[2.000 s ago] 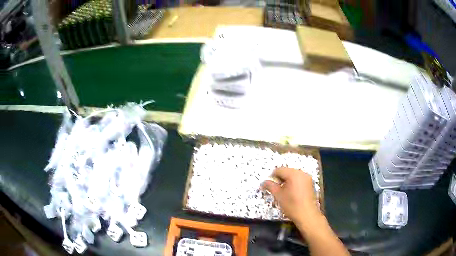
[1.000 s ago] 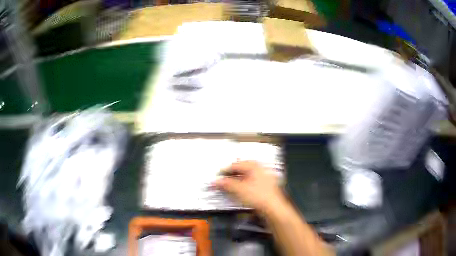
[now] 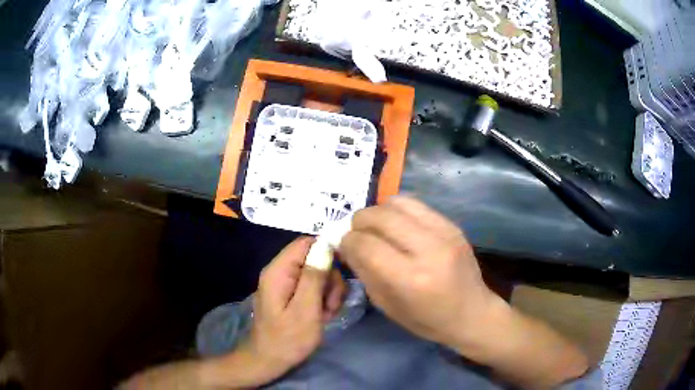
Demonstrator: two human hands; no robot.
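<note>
A white square housing point(image 3: 309, 164) lies in the orange fixture point(image 3: 401, 137). My left hand point(image 3: 293, 305) is just below its near edge, with a pale finger cot on a fingertip. My right hand point(image 3: 415, 263) meets it at the housing's near right corner. Both hands pinch a small white piece point(image 3: 333, 231) between their fingertips; fingers partly hide it, so I cannot tell its exact shape. A clear bag point(image 3: 221, 327) hangs in the lap below my left hand.
The clip tray point(image 3: 556, 65) is beyond the fixture. A mallet point(image 3: 545, 167) lies to the right. Bagged cords point(image 3: 164, 65) are heaped at upper left. One housing point(image 3: 653, 155) and stacked housings point(image 3: 674, 65) are at far right. A carton point(image 3: 564, 312) with white housings is lower right.
The view has tilted down to the fixture and lap. My right hand has left the clip tray and come to the fixture's near edge. My left hand has come into view, fingertips meeting the right's.
</note>
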